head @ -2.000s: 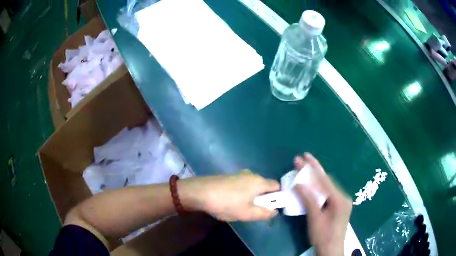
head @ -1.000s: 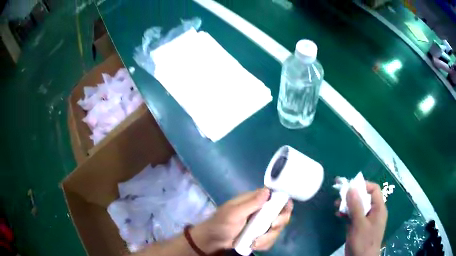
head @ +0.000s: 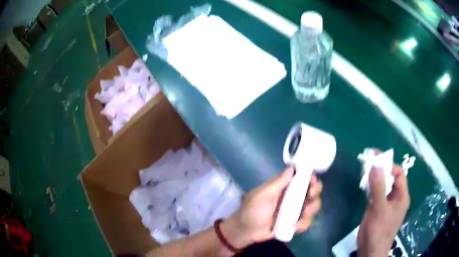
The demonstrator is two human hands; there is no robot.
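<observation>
My left hand is closed around the slim handle of a white handheld fan body. Its barrel-shaped head is up, with the dark round opening facing left. My right hand pinches a crumpled white wiping cloth to the right of the fan body, not touching it. A clear bottle with a white cap stands upright beyond the fan. A stack of flat white packing bags lies on the green table at the left of the bottle.
An open cardboard carton with white bagged bundles is beside the table's left edge. A second carton behind holds pinker bundles. Small white parts, clear film and a white sheet with black pads lie at the right.
Two seconds ago both hands were together at the cloth and the fan body. They are now apart, with the fan body upright in my left hand and the cloth in my right. The view has shifted.
</observation>
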